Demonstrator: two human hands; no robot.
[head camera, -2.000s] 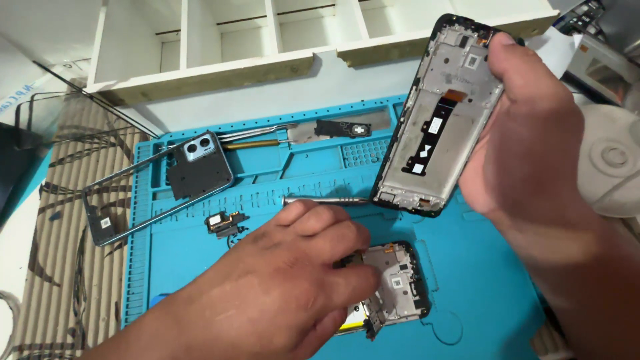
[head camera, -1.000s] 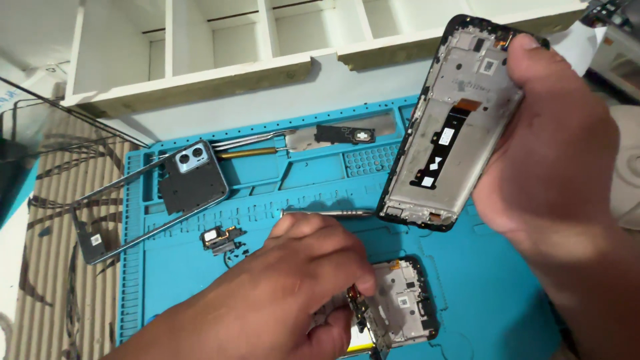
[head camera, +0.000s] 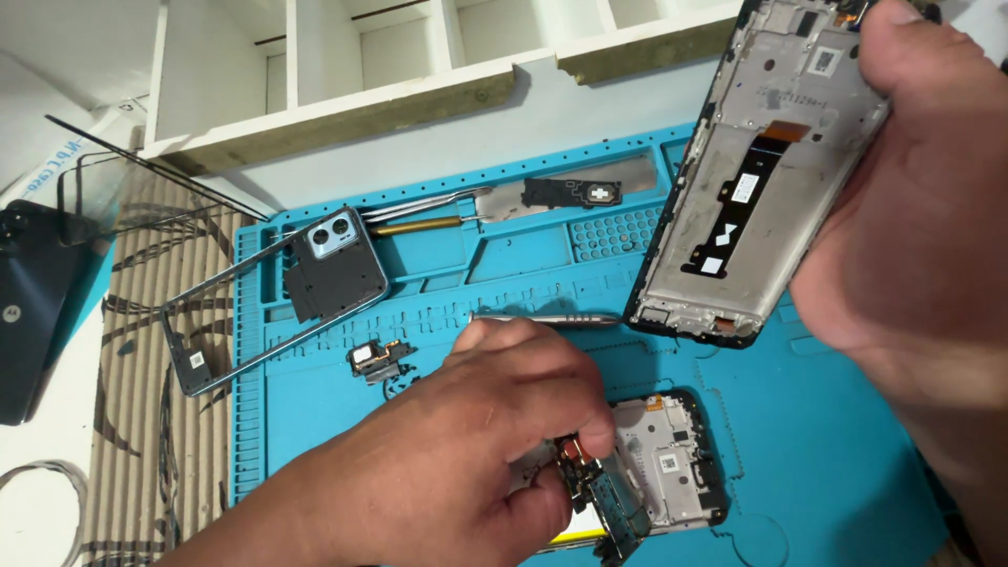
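Note:
My right hand (head camera: 906, 189) grips a phone's display frame (head camera: 756, 181) by its right edge, tilted, with its metal inner side and black flex cable facing me. Between the fingertips of my left hand (head camera: 480, 433) is a phone logic board (head camera: 614, 500), tilted over a second open phone frame (head camera: 669, 465). That frame lies on the blue silicone repair mat (head camera: 819, 441); part of it and its battery is hidden under my left hand. A metal screwdriver (head camera: 567, 320) lies just beyond my left knuckles. Left of that hand is a small speaker module (head camera: 378, 358) with loose screws or small parts.
A phone mid-frame with camera cover (head camera: 339, 276) rests across the mat's left edge. Tweezers (head camera: 425, 203), a brass-coloured tool (head camera: 417, 226) and a black antenna cover (head camera: 571, 193) lie at the back. Behind stands a white shelf unit (head camera: 331, 110). A dark phone (head camera: 39, 299) is at far left.
My left hand has lifted and tilted the logic board from the lower phone frame. My right hand still holds the display frame.

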